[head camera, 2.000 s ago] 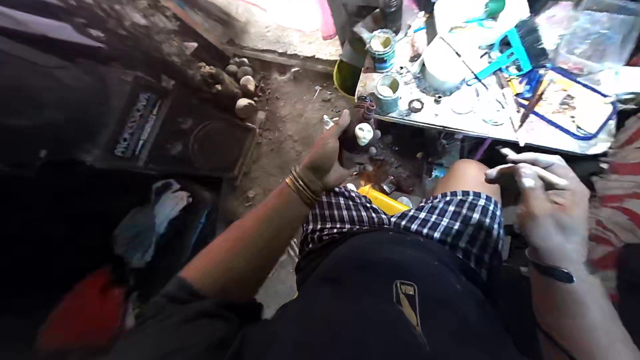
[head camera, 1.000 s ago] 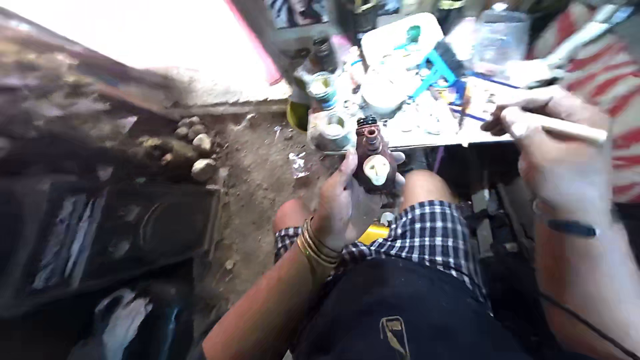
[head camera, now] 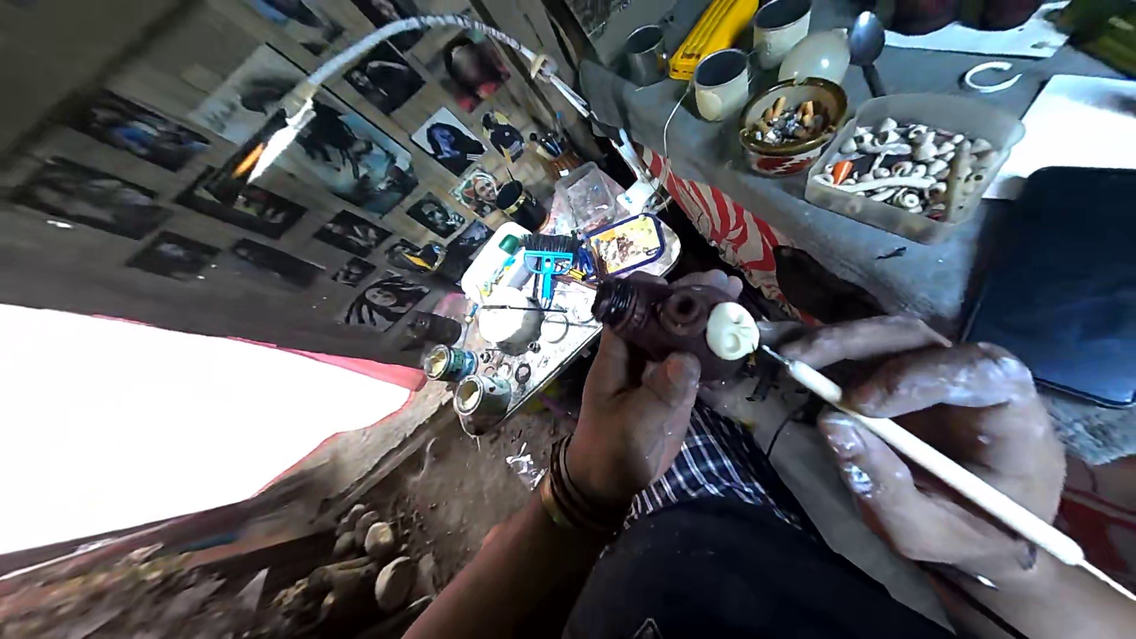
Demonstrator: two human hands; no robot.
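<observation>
My left hand holds a dark brown bottle-like piece with a threaded neck pointing left and a small ringed opening in its side. On the piece sits a pale, round, modelled face-like lump. From the right, my right hand grips a slim cream-handled modelling tool between thumb and fingers. Its thin metal tip lies at the right edge of the pale lump; whether it touches is not clear. White residue marks the right fingertips. Part of the piece is hidden behind my left fingers.
A cluttered worktable beyond my left hand bears open tins, a blue brush and a blue-rimmed tray. At upper right are a plastic box of small pale pieces, an ashtray, mugs and a dark flat object.
My right hand, apart from the brown piece before, has come close to it, bringing the tool tip to the pale lump. My left hand still holds the piece. The view has swung strongly.
</observation>
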